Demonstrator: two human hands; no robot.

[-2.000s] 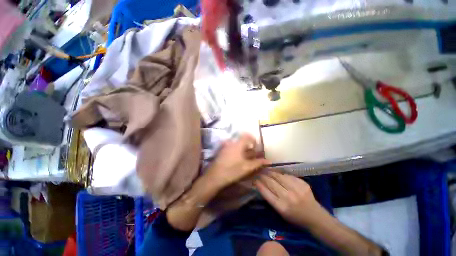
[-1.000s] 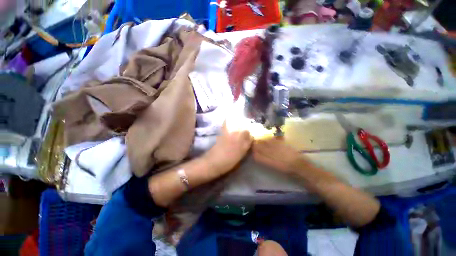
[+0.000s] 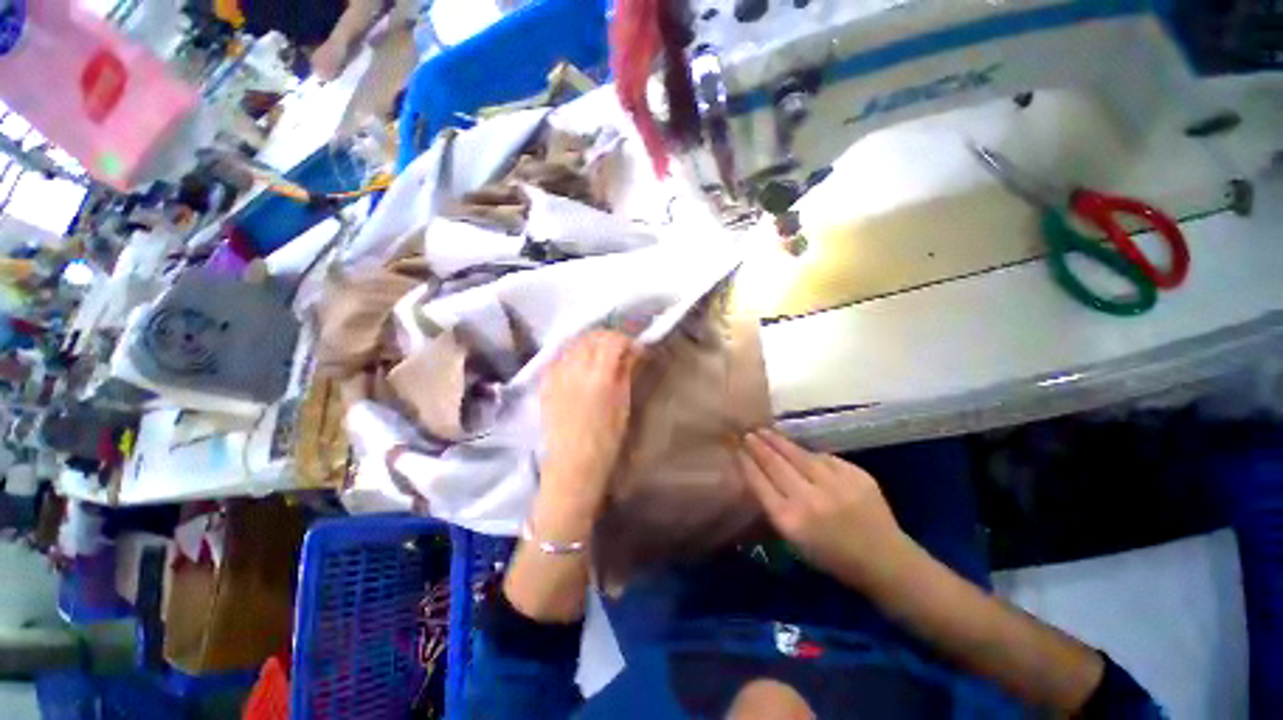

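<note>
Brown fabric (image 3: 685, 457) hangs over the table's front edge, its upper end near the presser foot (image 3: 782, 218). White fabric (image 3: 486, 317) lies heaped with more brown cloth left of the needle. My left hand (image 3: 587, 401) grips the cloth where the white and brown pieces meet; a bracelet is on the wrist. My right hand (image 3: 816, 499) holds the right edge of the brown fabric at the table's front edge, fingertips on the cloth. The white sewing machine head (image 3: 971, 85) spans the top right.
Scissors (image 3: 1105, 246) with red and green handles lie right of the needle. Red threads (image 3: 640, 85) hang beside the machine head. A blue crate (image 3: 369, 619) stands below at left; a blue basket (image 3: 500, 71) is behind the heap. A grey device (image 3: 211, 335) is at left.
My left hand has moved left and away from the needle. My right hand has moved from near the needle to the front edge. More white fabric covers the heap, and the brown piece lies spread between my hands.
</note>
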